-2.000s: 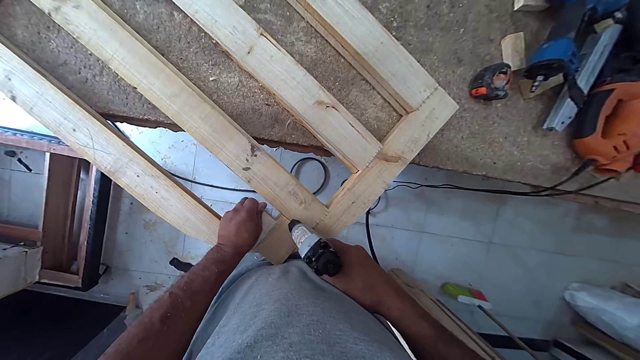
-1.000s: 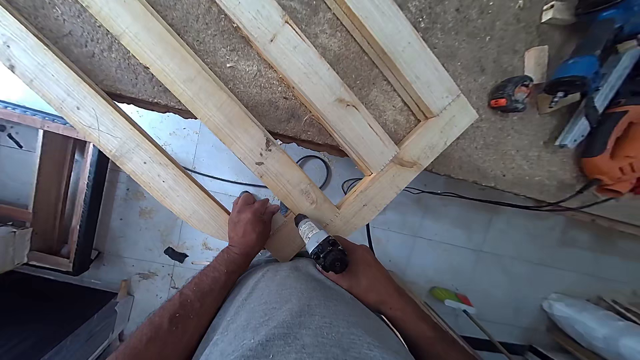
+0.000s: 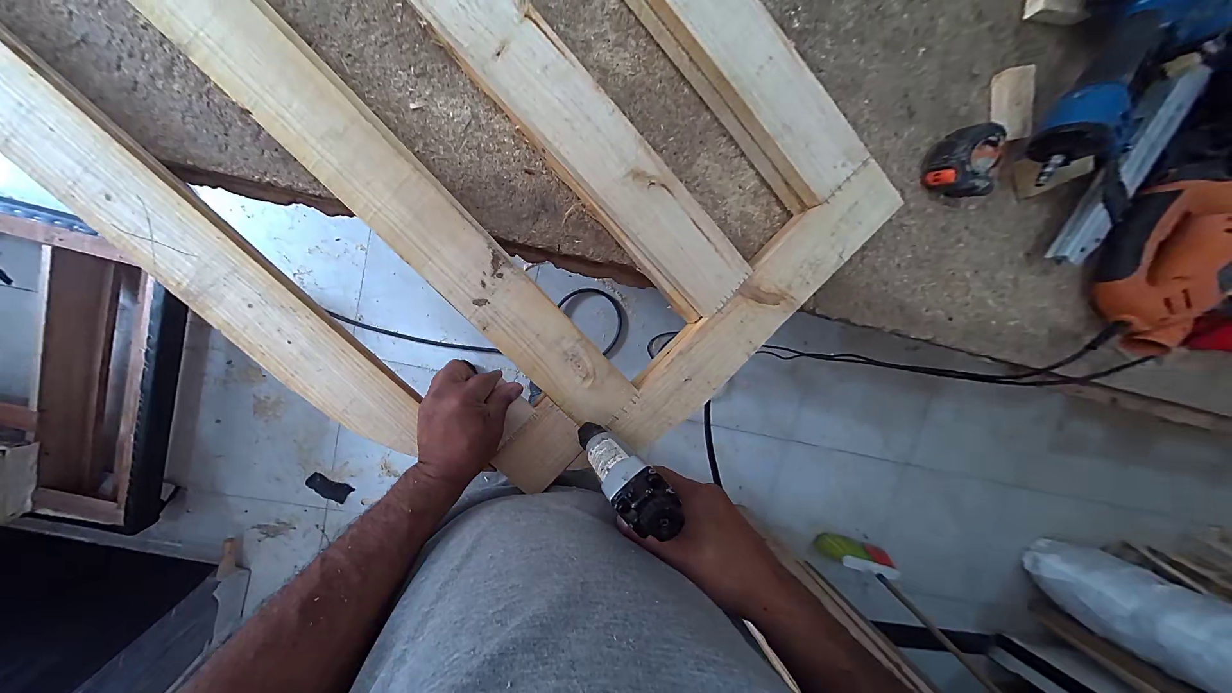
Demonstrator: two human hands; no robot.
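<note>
A frame of pale wooden boards (image 3: 539, 318) lies over the worktop, its near corner reaching past the edge to my waist. My right hand (image 3: 698, 525) is closed round a power drill (image 3: 630, 486), whose dark nose touches or nearly touches the frame by the joint of a long slat and the end board (image 3: 760, 298). Whether a bit enters the wood is hidden. My left hand (image 3: 462, 423) grips the near part of the frame, between the outermost slat (image 3: 212, 260) and the end board's near end (image 3: 539, 448); its fingertips are partly hidden.
On the rough worktop (image 3: 866, 260), at the right, are a tape measure (image 3: 962, 159), a blue power tool (image 3: 1088, 115), a metal channel (image 3: 1131, 164) and an orange power tool (image 3: 1165, 260). Black cables (image 3: 885, 364) cross below the worktop edge. A broom (image 3: 857, 551) and a dark-sided wooden frame (image 3: 106, 385) are on the tiled floor.
Both hands stay at nearly the same places on the frame, with the drill still at the joint. The view has shifted slightly.
</note>
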